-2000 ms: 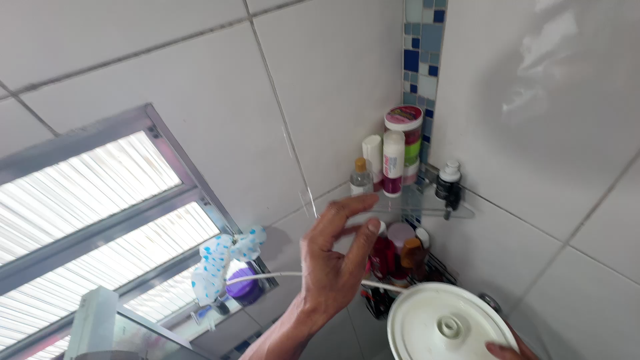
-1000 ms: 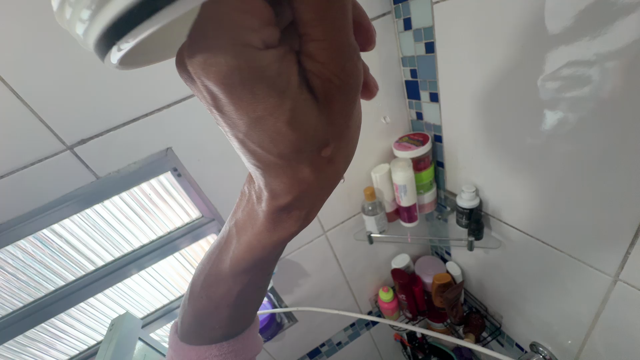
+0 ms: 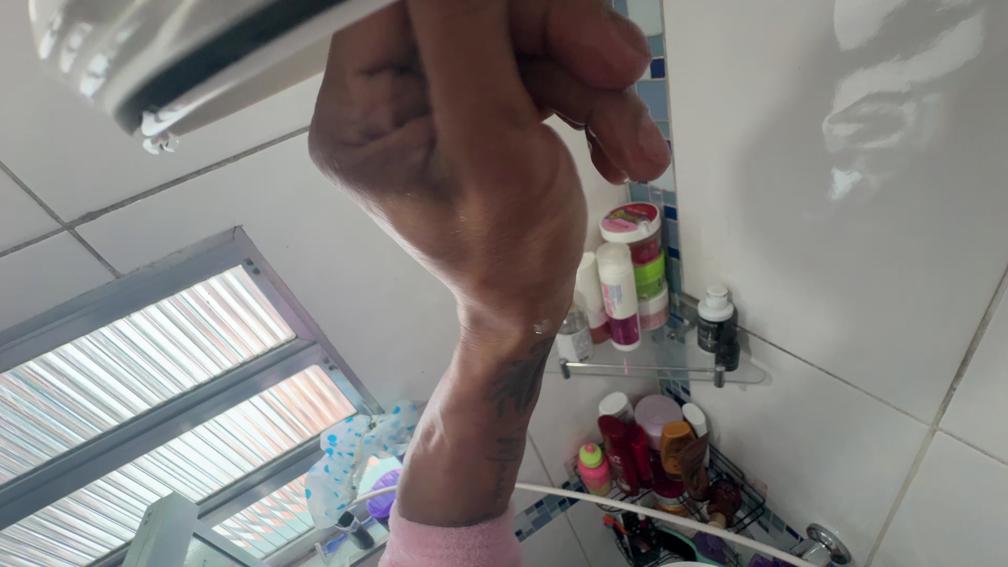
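Note:
My left hand (image 3: 480, 165) is raised in the upper middle of the head view, its forearm rising from a pink cuff (image 3: 453, 542). Some fingers curl at the right; the top of the hand is cut off, so its hold is hidden. Close beside it at the upper left is a white rounded housing (image 3: 87, 59) with a dark band, and water drops hang from its rim. A thin white hose (image 3: 630, 508) passes behind the forearm and runs to the lower right. My right hand is out of view.
A glass corner shelf (image 3: 646, 370) holds bottles and jars. Below it, a wire rack (image 3: 752, 504) carries more bottles. A louvred window (image 3: 150, 339) is at the left, with a dotted plastic cap (image 3: 339, 465) beside it. A metal valve handle (image 3: 827, 543) is at the lower right.
My left hand has risen from mid-view to the top, close to the camera. The white round cover with my right hand at its edge, seen two seconds ago, has dropped almost wholly out of view.

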